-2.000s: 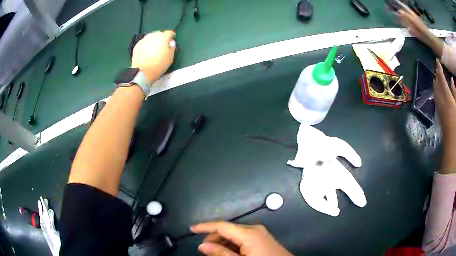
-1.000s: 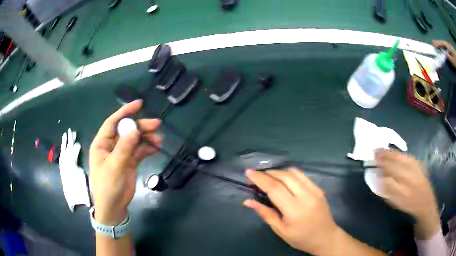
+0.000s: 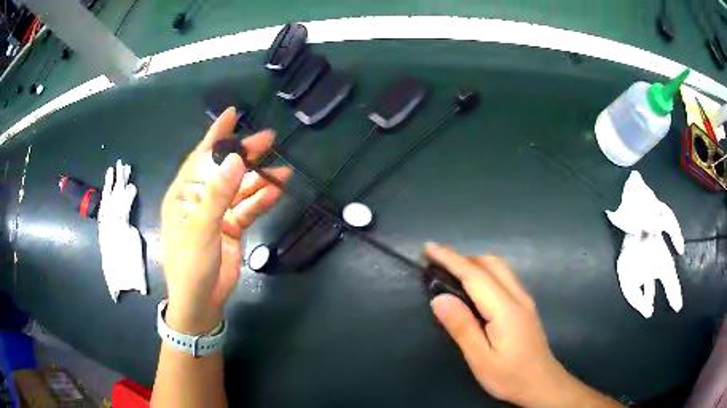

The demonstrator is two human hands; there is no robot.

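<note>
A black gooseneck lamp unit (image 3: 383,249) is stretched between my two hands above the dark green mat. My left hand (image 3: 209,215) holds its small round head (image 3: 229,150) between thumb and fingers, black side showing. My right hand (image 3: 498,327) holds its black oval body (image 3: 451,288), partly hidden by the fingers. Several more lamp units lie beyond and beneath the held one, with oval bodies (image 3: 400,102) at the back. Two white round faces (image 3: 357,214) show among the crossed stems.
A white glove (image 3: 119,231) and a red and black tool (image 3: 80,196) lie at left. A squeeze bottle (image 3: 634,123), a crumpled glove (image 3: 647,247) and a small tin (image 3: 704,159) are at right. The conveyor (image 3: 446,9) runs beyond the white strip (image 3: 478,32).
My left hand, first over the conveyor, came back and took the head, which has since turned from white to black side. My right hand took the body. Another person's hand has left the right side.
</note>
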